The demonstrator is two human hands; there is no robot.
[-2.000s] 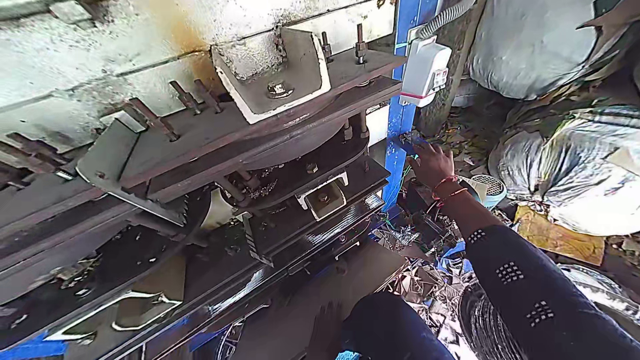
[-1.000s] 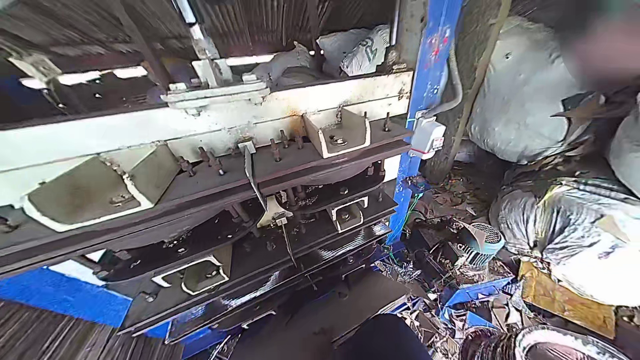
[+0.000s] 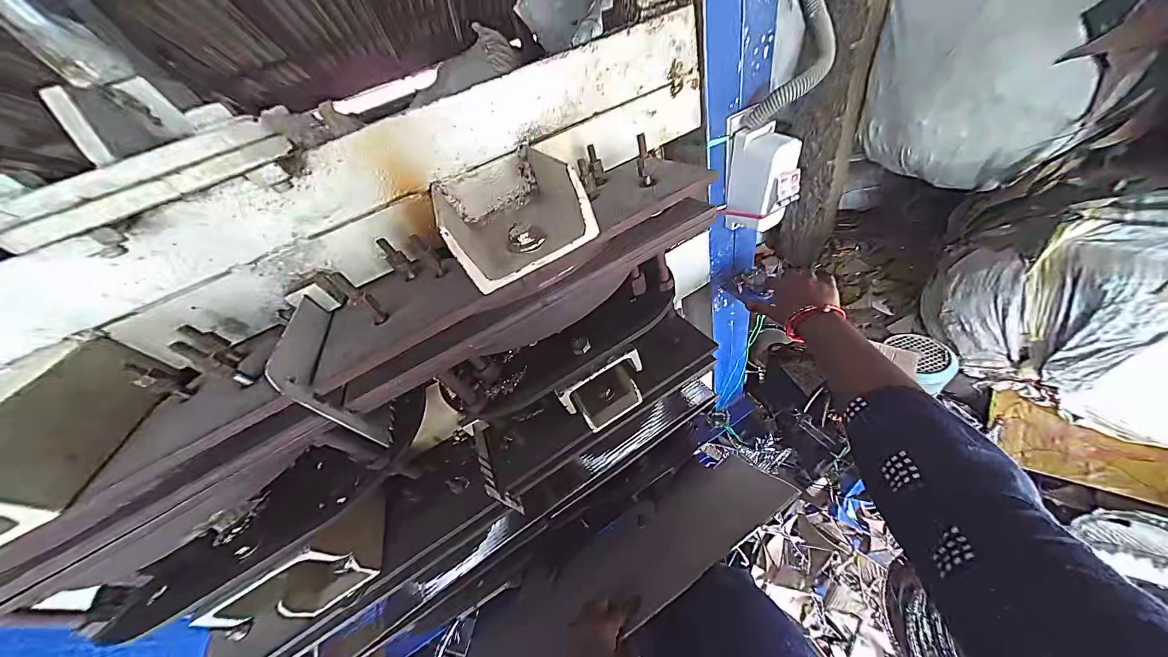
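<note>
My right hand (image 3: 796,297), with red bands at the wrist, reaches to a small dark fitting (image 3: 756,278) on the blue steel post (image 3: 730,347); the fingertips touch it, but their hold on it cannot be made out. Low in the view, my left hand (image 3: 607,625) is dim and blurred, at the lower part of a flat grey sheet (image 3: 703,525) beside my knee. To the left stands a machine with a dark steel beam (image 3: 511,319), upright bolts and a channel-shaped bracket (image 3: 520,219) bolted on top. Lower brackets (image 3: 607,397) sit on the dark plate beneath.
A white switch box (image 3: 765,178) with a grey corrugated conduit (image 3: 803,82) is fixed to the post. Thin green wires hang below it. Scrap strips (image 3: 803,557) litter the floor at the right, with a round grille (image 3: 922,356) and large filled sacks (image 3: 985,91) beyond.
My right hand, out of view one second ago, is back at the fitting on the post, where it was two seconds ago. The view has swung markedly. A hanging dark metal strip on the beam has shifted position.
</note>
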